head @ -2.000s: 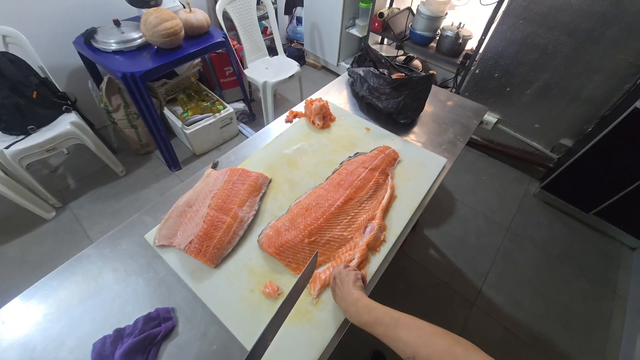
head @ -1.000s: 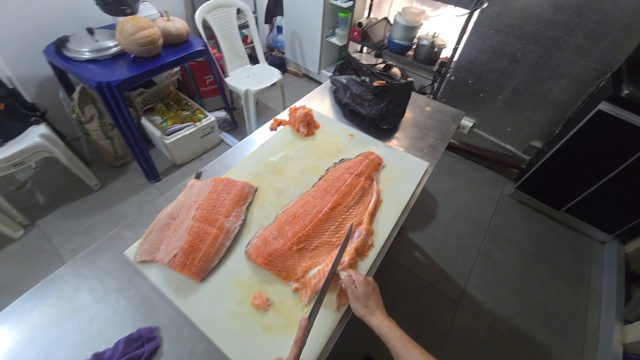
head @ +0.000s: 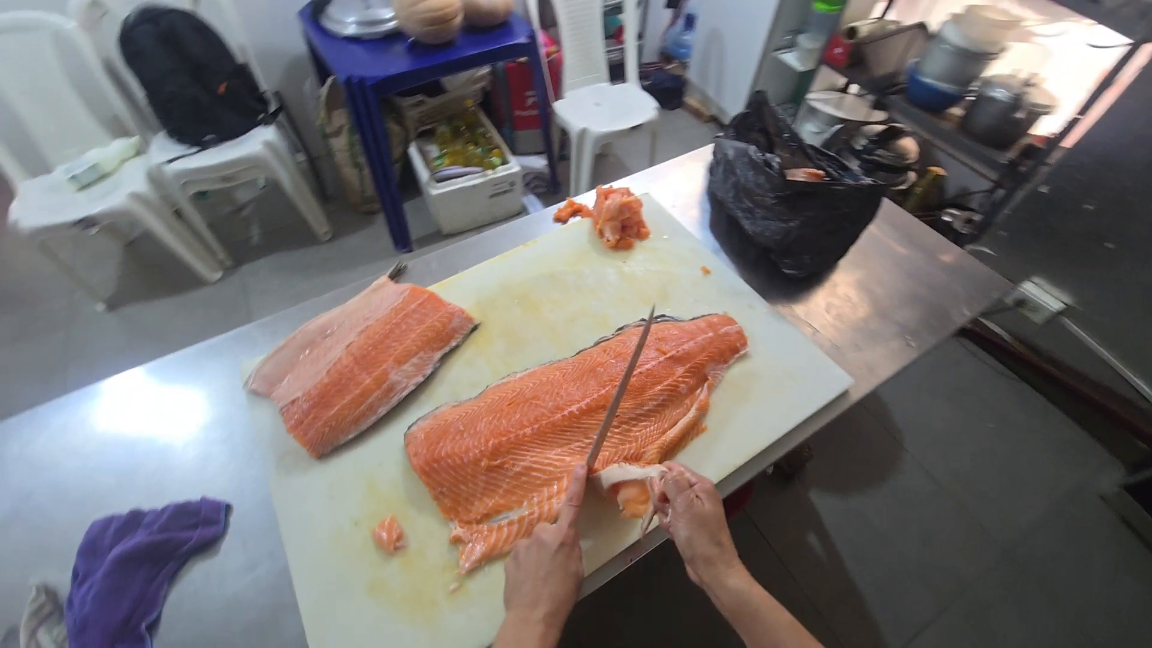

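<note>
My left hand grips a long knife, its index finger along the spine and its blade lying over a large salmon fillet. The handle is hidden in the fist. In my right hand is the end of a pale strip of belly trim, lifted at the fillet's near edge. A shorter salmon piece lies to the left on the white cutting board. One small salmon scrap is near the board's left side, and a heap of trimmings sits at its far end.
The board rests on a stainless steel table. A black plastic bag stands beyond the board at right, and a purple cloth lies at left. Behind are a blue table, white plastic chairs and a shelf with pots.
The view has shifted. My left hand has come into full view with the knife. My right hand now holds the belly strip up and away from the fillet.
</note>
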